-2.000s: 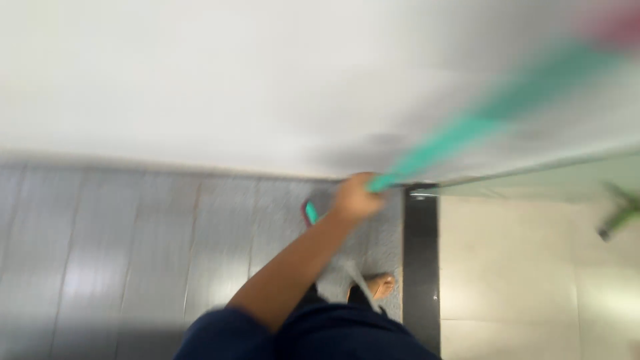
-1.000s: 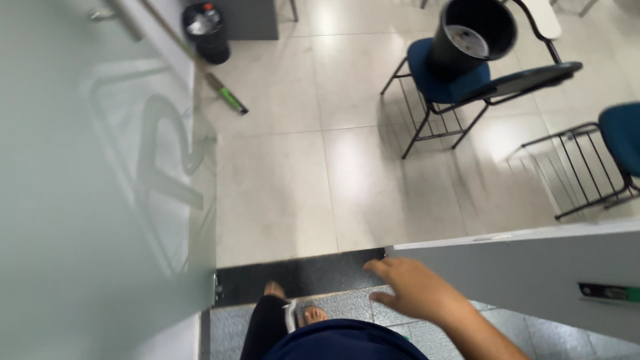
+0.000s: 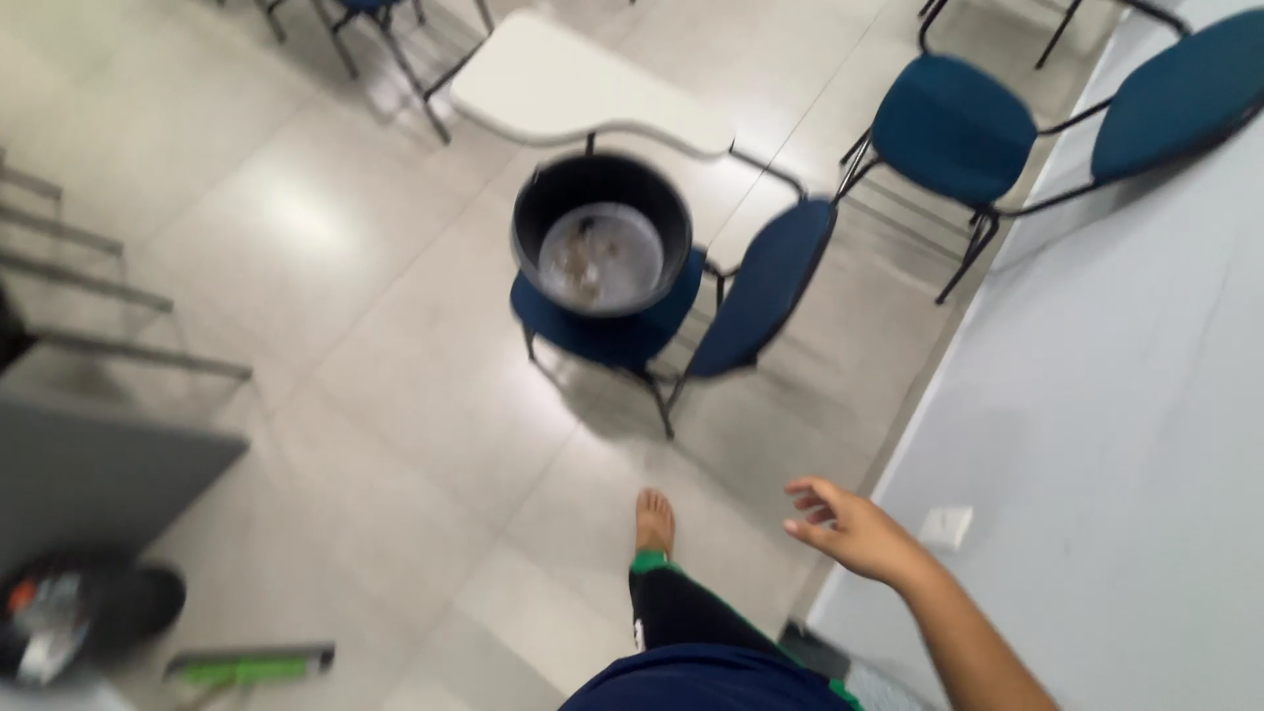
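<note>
My right hand [image 3: 854,533] hangs in the air at the lower right, fingers loosely curled and apart, with nothing in it. It is nearest to the white wall. Out of view is my left hand. Ahead of me a black bucket [image 3: 530,242] stands on the blue seat [image 3: 612,341] of a chair with a white writing tablet [image 3: 583,84]. Cloudy liquid [image 3: 632,252] with brownish bits lies inside the bucket.
Another blue chair [image 3: 953,128] stands by the white wall [image 3: 1116,395] on the right. At the lower left are a grey panel [image 3: 89,474], a dark bin [image 3: 148,597] holding waste and a green floor squeegee or broom head [image 3: 247,667]. More chair legs show at the upper left.
The teal pole held two seconds ago is no longer in my hand. I have moved through the doorway into the room, and the chair with the bucket is closer.
</note>
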